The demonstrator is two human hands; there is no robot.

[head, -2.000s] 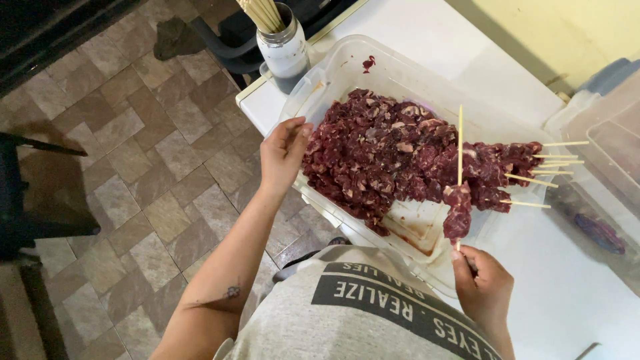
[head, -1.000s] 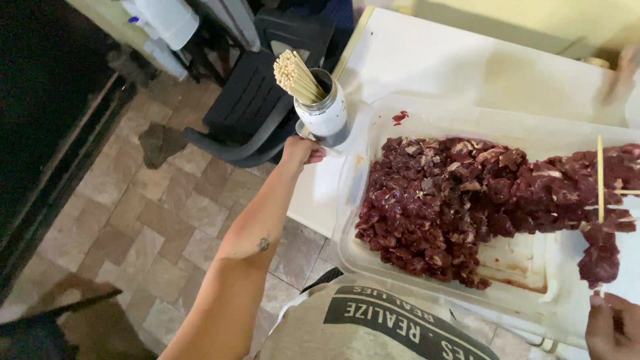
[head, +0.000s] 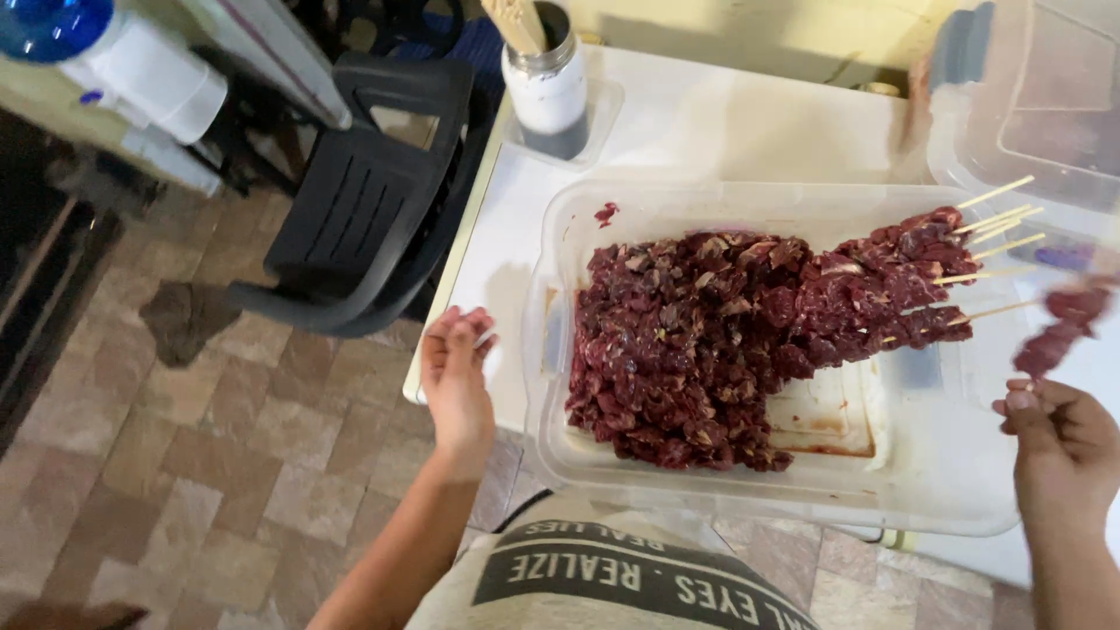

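My right hand (head: 1063, 437), at the right edge, pinches the lower end of a skewer threaded with raw meat pieces (head: 1054, 332), held upright over the right end of a clear plastic tub (head: 954, 512). My left hand (head: 459, 376) is raised beside the tub's left end with fingers curled, and whether it holds anything is unclear. A large heap of raw cut meat (head: 674, 350) fills the tub's left part. Several finished meat skewers (head: 892, 271) lie at its right, their bare stick ends pointing right.
A jar (head: 547, 96) of bamboo skewers (head: 516, 26) stands in a small clear tray (head: 604, 127) on the white table (head: 691, 114). A black plastic chair (head: 367, 184) is left of the table. Another clear plastic container (head: 1041, 105) sits at the back right.
My left hand has moved from the tub's rim to near the jar, then back toward me beside the tub. My right hand still holds the meat skewer. The view has shifted left.
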